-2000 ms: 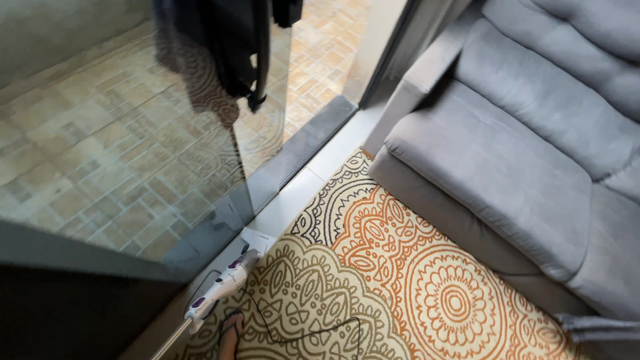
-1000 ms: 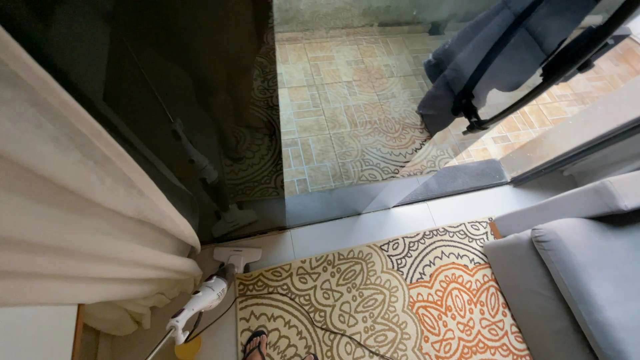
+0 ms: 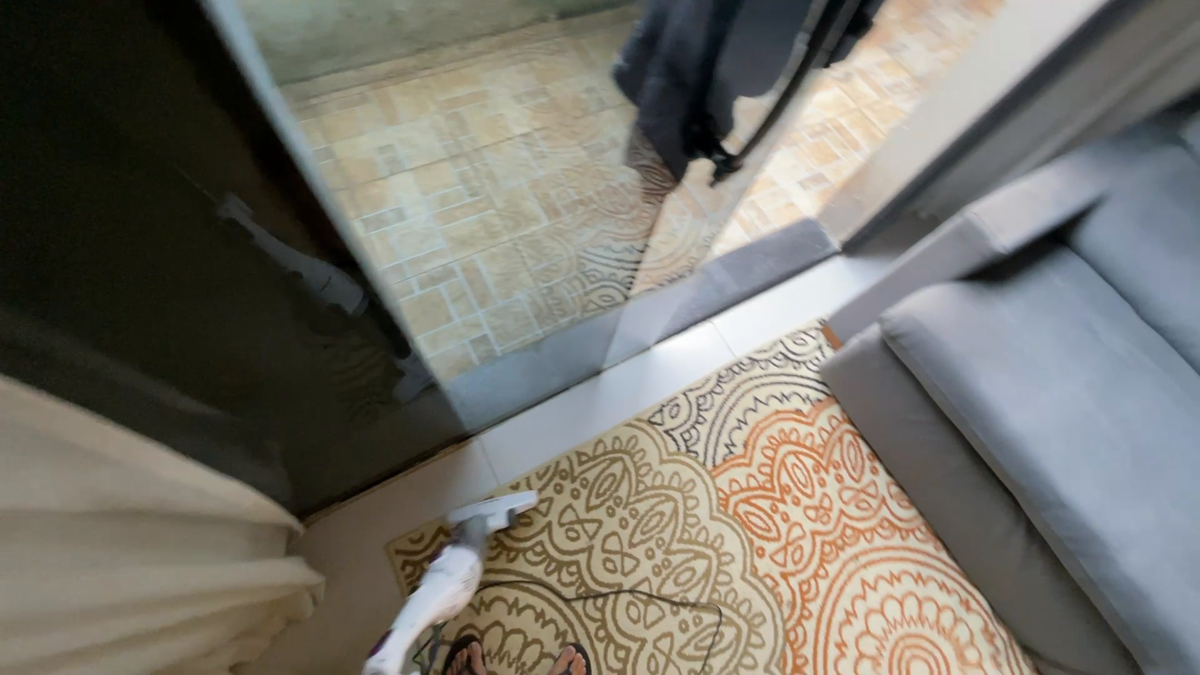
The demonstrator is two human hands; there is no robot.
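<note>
A white stick vacuum cleaner [image 3: 439, 592] leans in from the bottom edge, left of centre. Its floor head [image 3: 494, 508] rests on the patterned rug [image 3: 647, 506] near the rug's left corner. The upper tube and handle are out of frame, and neither of my hands shows, so what they hold is hidden. A thin black cord [image 3: 647, 594] runs over the rug to the right of the vacuum. My feet in flip-flops [image 3: 516, 656] stand on the rug at the bottom edge.
A glass sliding door [image 3: 487, 216] with a dark panel stands ahead, reflecting the vacuum. White floor tiles [image 3: 600, 403] run along its track. A beige curtain [image 3: 131, 544] hangs at the left, and a grey sofa [image 3: 1059, 375] fills the right. Dark fabric [image 3: 694, 84] hangs beyond the glass.
The vacuum's floor head has moved from the tile strip at the rug's corner onto the rug. The view has swung noticeably between frames.
</note>
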